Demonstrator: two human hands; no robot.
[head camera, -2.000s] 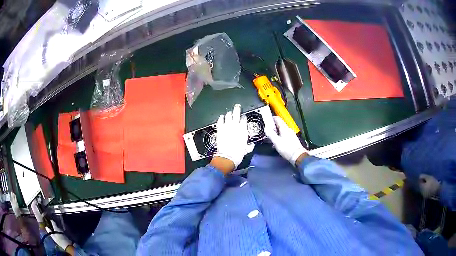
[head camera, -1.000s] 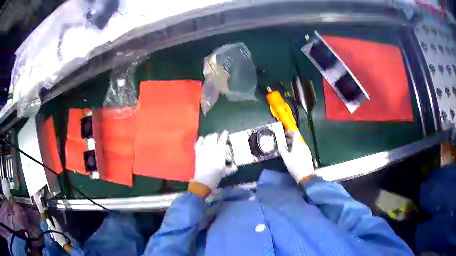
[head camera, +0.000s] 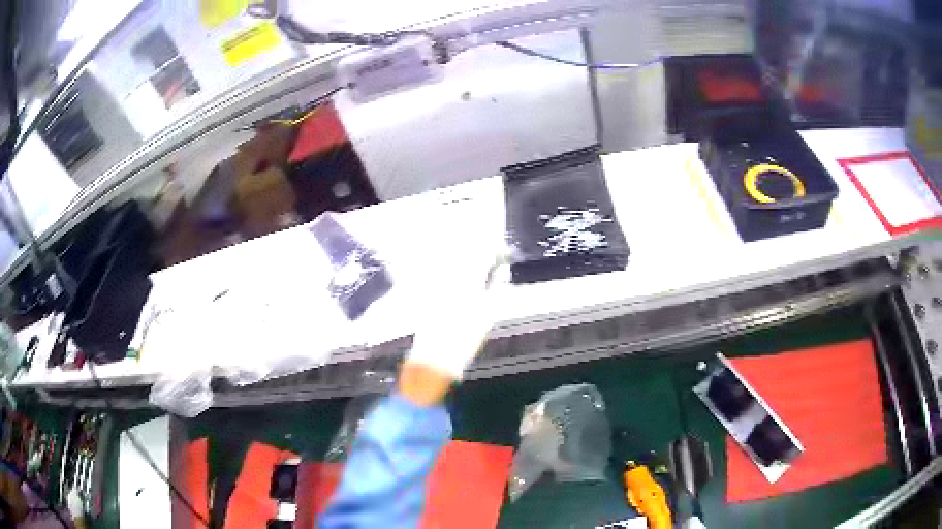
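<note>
My left hand (head camera: 454, 315), in a white glove, reaches over the white shelf, its fingertips at the left edge of a black parts tray (head camera: 563, 222) with silver wire guards in it. The hand is blurred, and whether it holds anything cannot be told. A sliver of the fan bracket (head camera: 622, 524) shows at the bottom edge, beside the orange electric screwdriver (head camera: 648, 494). My right hand cannot be made out.
A black bin (head camera: 770, 186) with a yellow ring stands on the shelf at right. A dark wrapped piece (head camera: 351, 269) lies at left. Below are a clear bag (head camera: 563, 439), red sheets (head camera: 816, 413), and a fan assembly (head camera: 749, 418) at right.
The view has tilted up to the shelf. My left hand has left the bracket and moved up to the black tray. My right hand has dropped out of sight.
</note>
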